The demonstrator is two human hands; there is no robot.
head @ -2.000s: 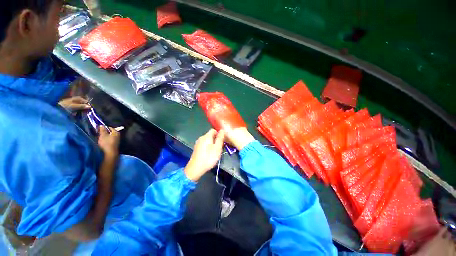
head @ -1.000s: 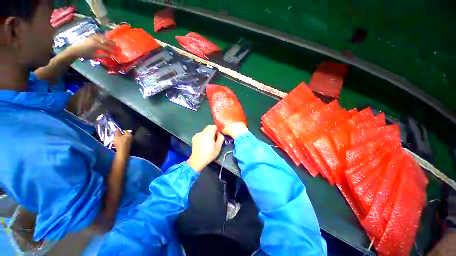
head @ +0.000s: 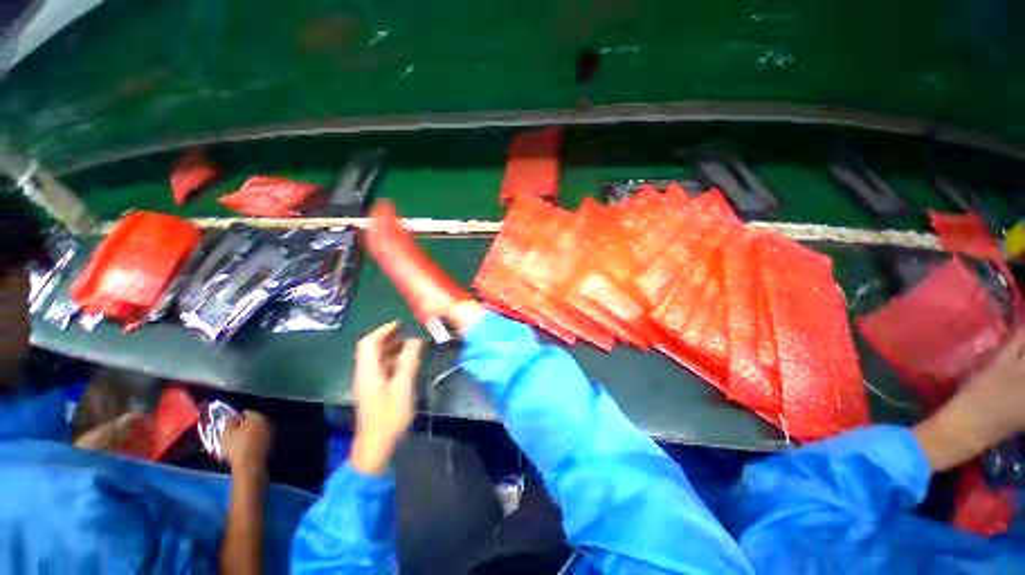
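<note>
A red bubble bag (head: 410, 261) is seen nearly edge-on, tilted over the bench in front of me. My right hand (head: 459, 317) is at its lower end and holds it; the fingers are mostly hidden by the bag. A small pale tip shows below that hand. My left hand (head: 384, 388) is to its left, apart from the bag, fingers spread and empty. A fanned pile of flat red bubble bags (head: 663, 281) lies on the bench to the right. Shiny static-shielding bags (head: 270, 281) lie to the left.
Another red pile (head: 137, 264) lies at the bench's left. Beyond the pale strip, the green belt (head: 450, 180) carries red and grey packs. A worker in blue (head: 124, 505) sits at left with a shiny bag in hand. Another person's hand (head: 978, 404) reaches in at right beside red bags.
The view has turned right and up. My left hand has come off the bag and opened. The bag in my right hand is now edge-on. A person's hand and sleeve have come in at right.
</note>
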